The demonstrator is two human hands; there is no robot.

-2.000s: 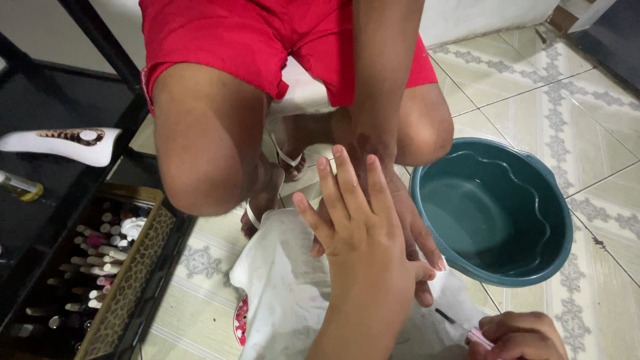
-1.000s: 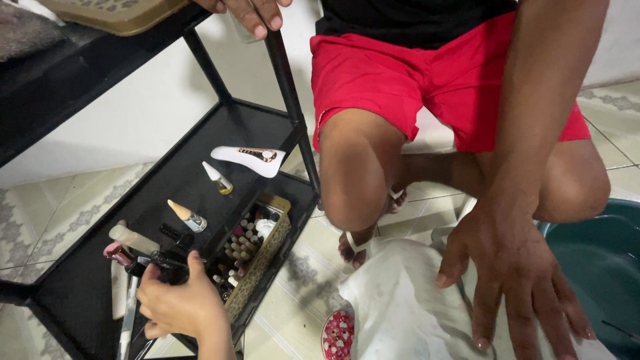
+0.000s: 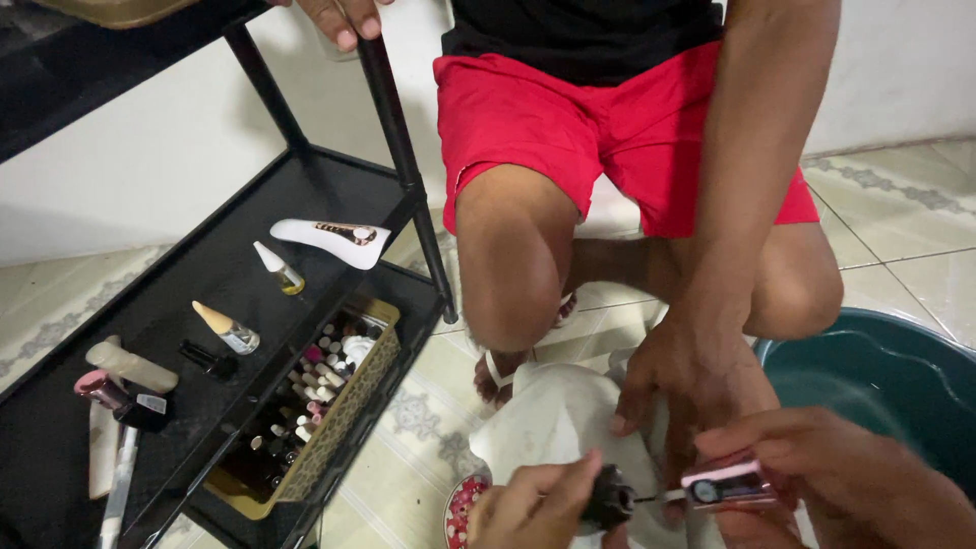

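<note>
My left hand holds a dark nail polish bottle low in the view. My right hand grips a shiny pink cap, whose thin brush points at the bottle's mouth. Whether the brush tip is inside the neck, I cannot tell. Just behind, another person's hand hangs down over a white cloth, partly hidden by my right hand. That person wears red shorts and a black top.
At left stands a black shelf cart holding two cone-capped bottles, a white curved piece, a small black item and other tools. Below is a gold basket of several polish bottles. A green basin is at right.
My left hand has come from the cart to the front of the cloth and now holds the dark bottle. My right hand, out of view one second ago, shows again with the pink cap.
</note>
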